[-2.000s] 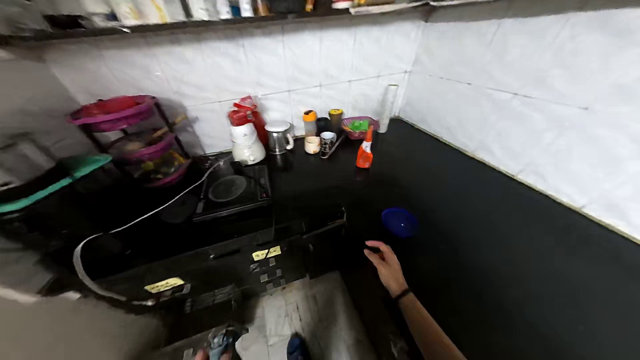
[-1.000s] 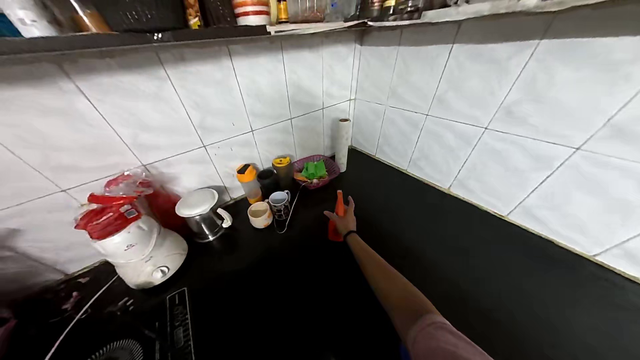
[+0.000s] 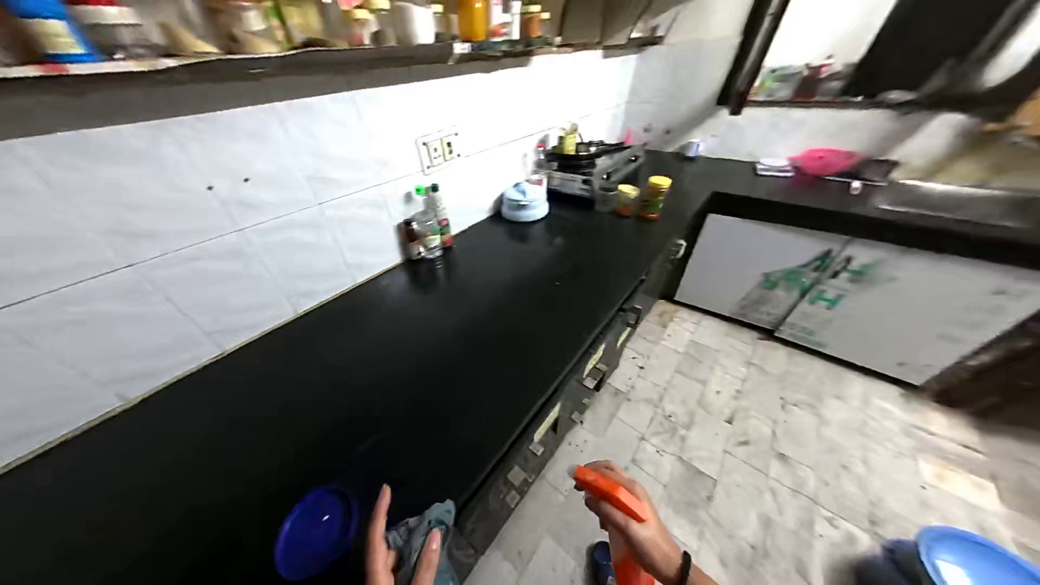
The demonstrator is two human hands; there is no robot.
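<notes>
My right hand [image 3: 638,520] is closed around an orange spray bottle [image 3: 613,494], held upright over the floor beside the counter's front edge. At the lower middle, my left hand [image 3: 398,548] has a grey-blue cloth [image 3: 424,532] in it, with some fingers raised. Just left of that hand, a dark blue plastic bowl [image 3: 317,532] rests on the black countertop [image 3: 390,366]. The lower parts of both the cloth and the spray bottle are cut off by the frame's bottom edge.
Sauce bottles [image 3: 431,223] and a light blue lidded container [image 3: 525,201] stand along the tiled wall. Farther back are jars [image 3: 654,197] and a gas stove [image 3: 593,166]. A shelf [image 3: 325,65] of containers hangs above. A blue tub [image 3: 975,556] stands on the floor at right.
My right hand reached to the spray bottle on the counter and now holds it away from there. The view has swung right, along the long counter.
</notes>
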